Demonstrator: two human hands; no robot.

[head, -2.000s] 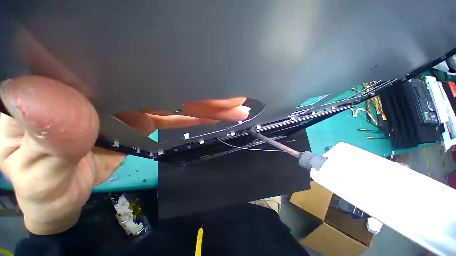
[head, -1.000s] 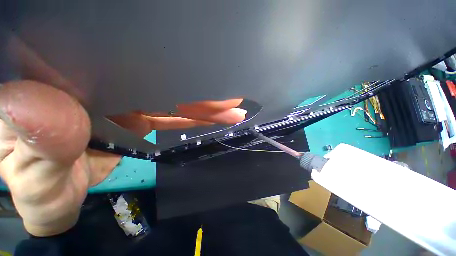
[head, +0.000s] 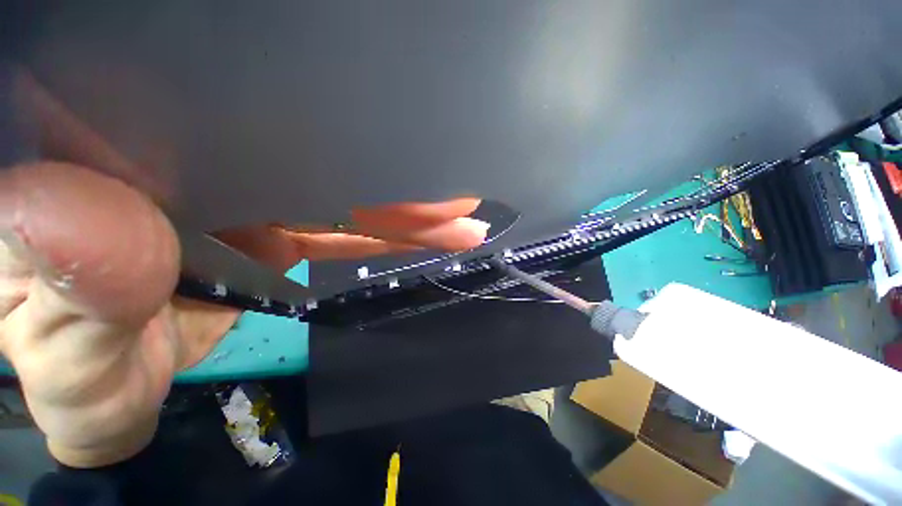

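Note:
A large dark display panel (head: 376, 109) fills the upper view. Along its lower edge runs a black frame edge (head: 593, 237) with small bright clips. My left hand (head: 89, 287) is at the left, thumb on the near side; its fingers show through a cutout behind the panel, so it grips the panel. A white cartridge gun (head: 762, 380) comes in from the right, its thin pinkish nozzle touching or almost touching the frame edge near the middle. My right hand is not in view. A thin cable (head: 495, 296) hangs below the rim over a black sheet (head: 445, 366).
A green-matted bench (head: 267, 346) lies under the panel. Stacked black housings (head: 821, 222) and orange-and-white cables (head: 732, 217) are at the right. An open cardboard carton (head: 663, 469) is on the floor at lower right. A crumpled clear-and-white packet (head: 252, 425) lies at lower left.
My left hand and the panel have shifted slightly left since the oldest frame. The nozzle tip stays at about the same place by the frame edge.

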